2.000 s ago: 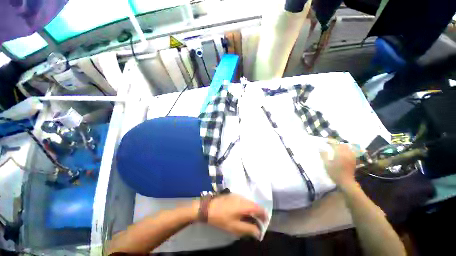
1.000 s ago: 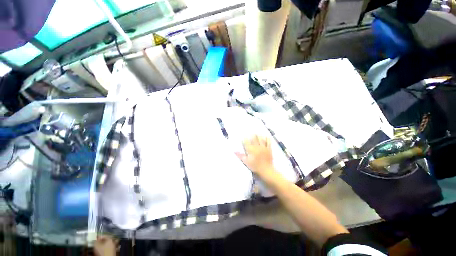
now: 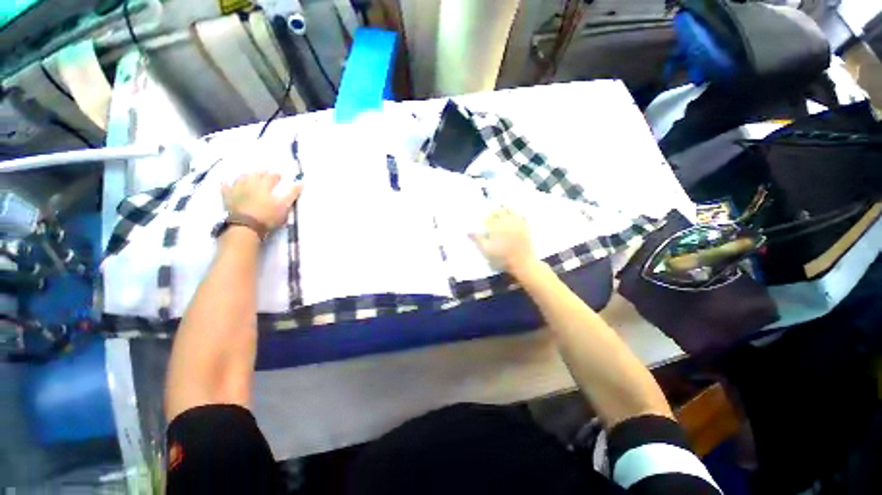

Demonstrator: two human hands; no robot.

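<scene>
A checked garment [image 3: 358, 232] lies spread with its white inside up and its black-and-white checked band along the near edge. Narrow dark checked strips cross the white. A black patch [image 3: 455, 141] shows at its upper edge. My left hand [image 3: 259, 201] lies on the white at the left, beside a dark strip, wearing a dark wristband. My right hand [image 3: 505, 240] rests on the white right of the middle, fingers slightly bent. The dark blue padded board [image 3: 406, 332] shows under the garment's near edge. The steam iron [image 3: 704, 255] stands parked at the right.
The iron rests on a dark pad [image 3: 696, 307]. The white table [image 3: 319, 398] lies under everything. A bright blue upright piece [image 3: 367, 72] stands behind, with rolls beside it. A white bar [image 3: 77, 160] reaches in from the left. A dark-covered surface is at the right.
The garment first covered only the board's right part, then was spread left over it. My left hand has moved from the near left edge onto the white. My right hand stays on the garment.
</scene>
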